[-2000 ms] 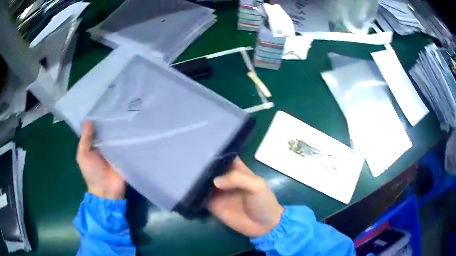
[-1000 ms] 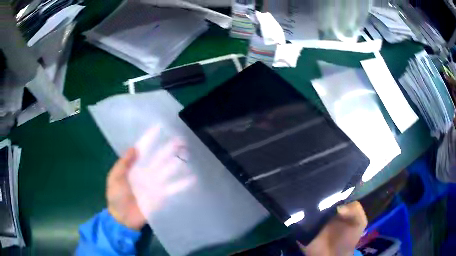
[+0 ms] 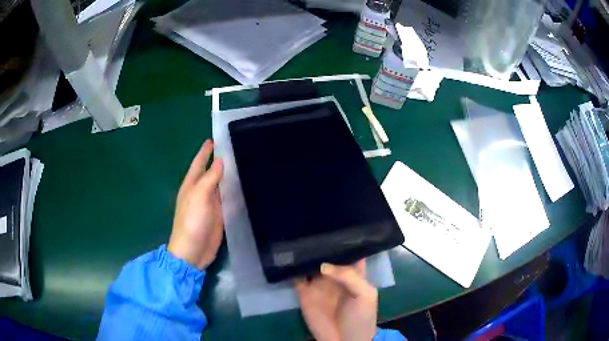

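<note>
A dark tablet, glossy front up, lies slanted over a translucent white foam sleeve. The sleeve is flat and sticks out at the tablet's left and bottom; its top reaches into a white tape frame. My right hand holds the tablet's bottom edge, thumb near the edge and fingers partly hidden below. My left hand is at the sleeve's left edge, beside the tablet and apart from it; whether it pinches the sleeve cannot be told. A black block sits at the frame's top edge.
A white smoothing board lies right of the tablet. Clear film sheets and a white strip lie beyond. Labelled bottles stand behind. A metal post is at left. Sleeves are stacked behind; a blue bin is below right.
The tablet came out of the sleeve and has moved left, over the sleeve, which now lies flat on the bench. Both hands have shifted; my right hand stays at the tablet's bottom end.
</note>
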